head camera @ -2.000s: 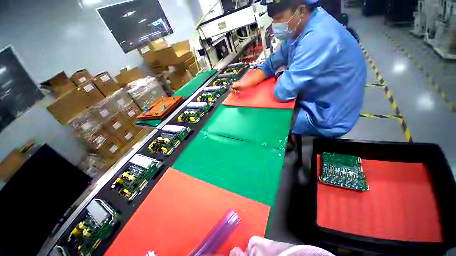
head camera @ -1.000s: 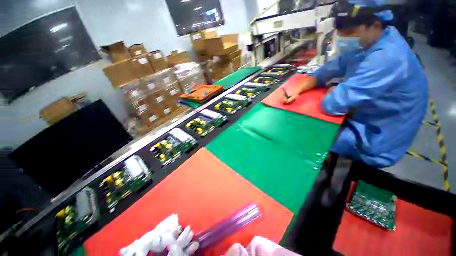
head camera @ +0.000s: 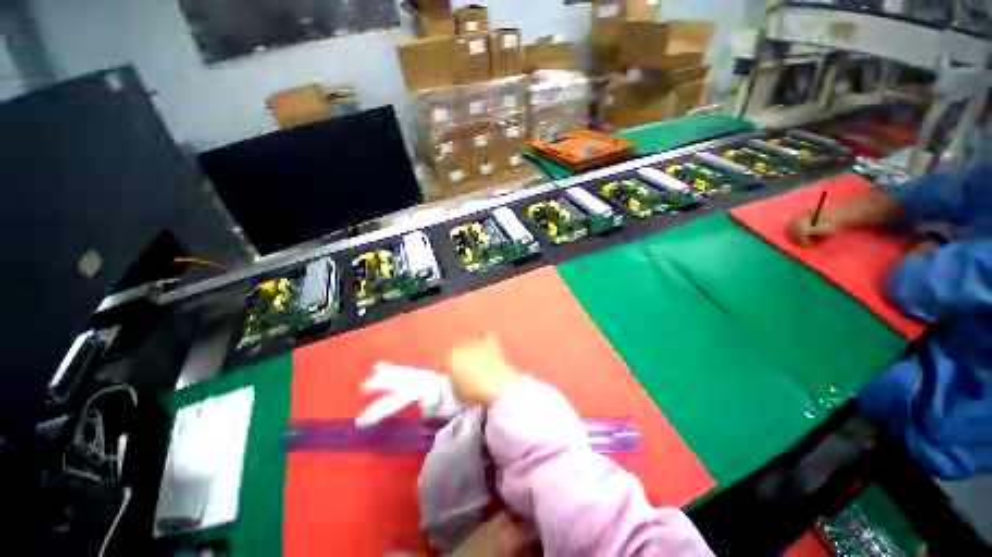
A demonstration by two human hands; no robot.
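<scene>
A white glove (head camera: 408, 392) with spread finger shapes lies over the red mat (head camera: 544, 326). My right hand (head camera: 479, 370), bare and blurred, is at the glove's right side, at the end of a pink sleeve (head camera: 566, 468). Its finger closure is unclear. Pale bunched cloth (head camera: 451, 479) is below the glove, with skin (head camera: 495, 539) at the bottom edge. Whether the glove is limp or worn on my left hand cannot be told; my left hand is not clearly made out. A shiny purple strip (head camera: 612, 436) runs across the mat, partly hidden by the glove and sleeve.
Circuit boards (head camera: 495, 239) stand in a row behind the mat. White paper (head camera: 205, 460) is at the left on green matting. A white cable (head camera: 93, 419) is further left. At right, a person in blue holds a thin dark tool (head camera: 818, 207). A loose board (head camera: 865, 528) is bottom right.
The view has swung left and shows more of the mat. My right hand has come into sight beside the white glove. The purple strip now lies across the view, partly covered.
</scene>
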